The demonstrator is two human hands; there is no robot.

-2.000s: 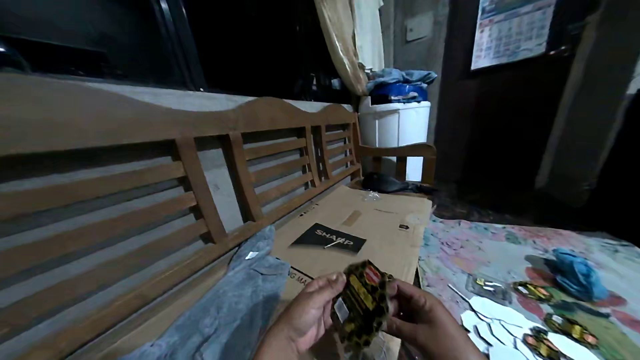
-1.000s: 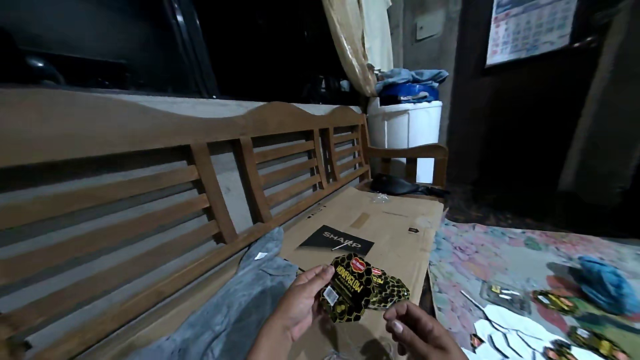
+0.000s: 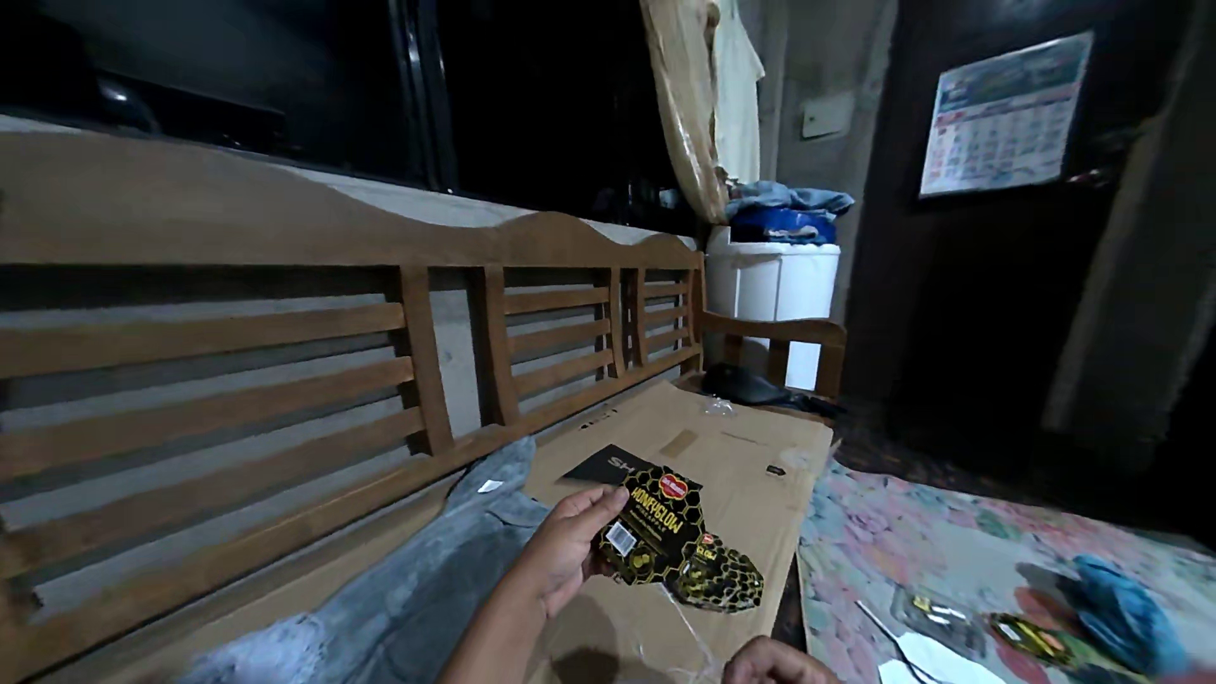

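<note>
My left hand point(image 3: 575, 541) pinches a black and yellow printed cardboard tag point(image 3: 655, 522) with a honeycomb pattern, a red logo and a barcode, holding it above the cardboard. A second honeycomb tag point(image 3: 719, 575) hangs at the lower right of the first, overlapping its edge; how the two are joined cannot be told. A thin clear strand runs below them. My right hand point(image 3: 774, 662) is at the bottom edge, partly cut off, with fingers curled and apart from the tags; nothing shows in it.
Flattened cardboard point(image 3: 760, 446) covers the wooden bench point(image 3: 513, 432). A grey cloth point(image 3: 418, 570) lies at left. On the floral sheet point(image 3: 912, 522) are scissors point(image 3: 888, 632), a clear plastic pack point(image 3: 936, 616), white paper point(image 3: 940, 662), another tag point(image 3: 1031, 638) and blue cloth point(image 3: 1121, 608).
My right hand has come away from the tags and moved down to the bottom edge. The second tag, earlier mostly behind the first, now shows at its lower right.
</note>
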